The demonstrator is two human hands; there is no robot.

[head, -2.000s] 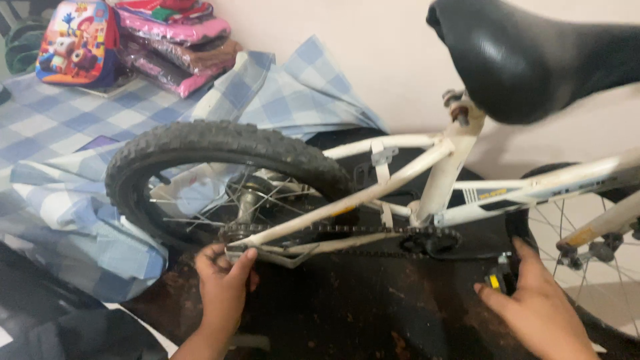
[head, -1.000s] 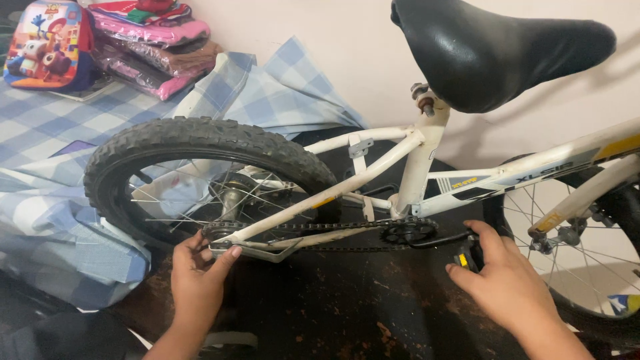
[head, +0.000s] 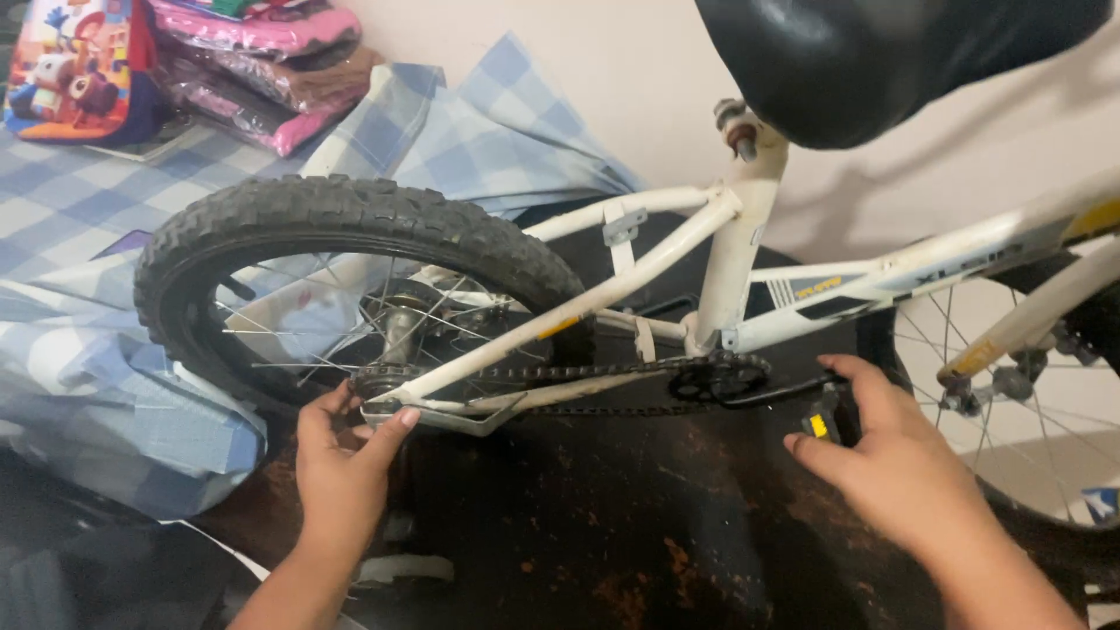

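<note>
A white bicycle frame stands with its rear wheel's knobby tyre at the left and a black saddle above. My left hand pinches the rear axle end, by a metal bracket at the rear sprocket. My right hand has its thumb and fingers around the black pedal with a yellow reflector, at the end of the crank arm. The chain runs from the rear sprocket to the front chainring.
A dark, worn surface lies under the bicycle. Behind and left are a blue checked cloth, plastic-wrapped pink packages and a colourful children's bag. The front wheel is at the right, and a pale wall rises behind.
The view has shifted and come closer to the bicycle. Both hands keep to the same places, left at the rear axle and right at the pedal.
</note>
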